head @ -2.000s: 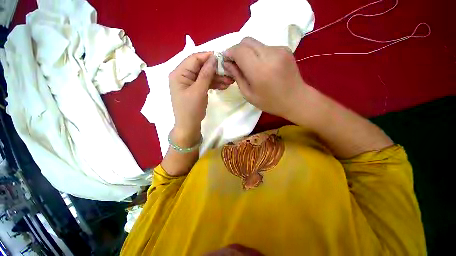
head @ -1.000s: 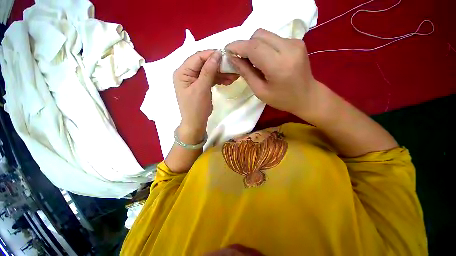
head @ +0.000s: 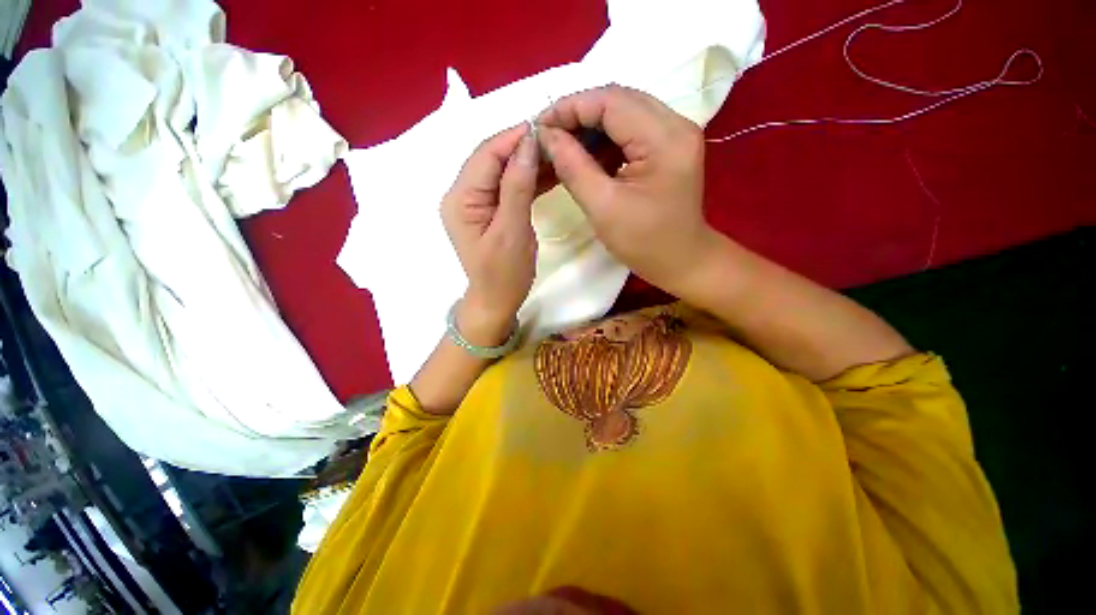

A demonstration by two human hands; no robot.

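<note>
The cream-white garment [head: 415, 228] lies spread over the red table under both hands. My left hand [head: 495, 216] pinches the garment's edge between thumb and fingers. My right hand [head: 637, 180] meets it there, its thumb and forefinger closed at the same spot. A tiny pale glint shows at these fingertips; I cannot tell if it is a needle. A long pale thread [head: 829, 120] runs right from behind my right hand and loops over the red. The label and neckline cannot be made out.
A large crumpled cream-white cloth heap [head: 132, 228] lies at the left. The red table cloth [head: 793, 192] ends at dark green cloth [head: 1022, 312] on the right. Blurred machine parts [head: 72, 517] show at lower left. Thin thread scraps lie on the red at far right.
My left hand has moved slightly right. My right hand has shifted a little left and down, its fingers more curled. The white fold between the fingertips has become mostly hidden. The thread loop is nearly unchanged.
</note>
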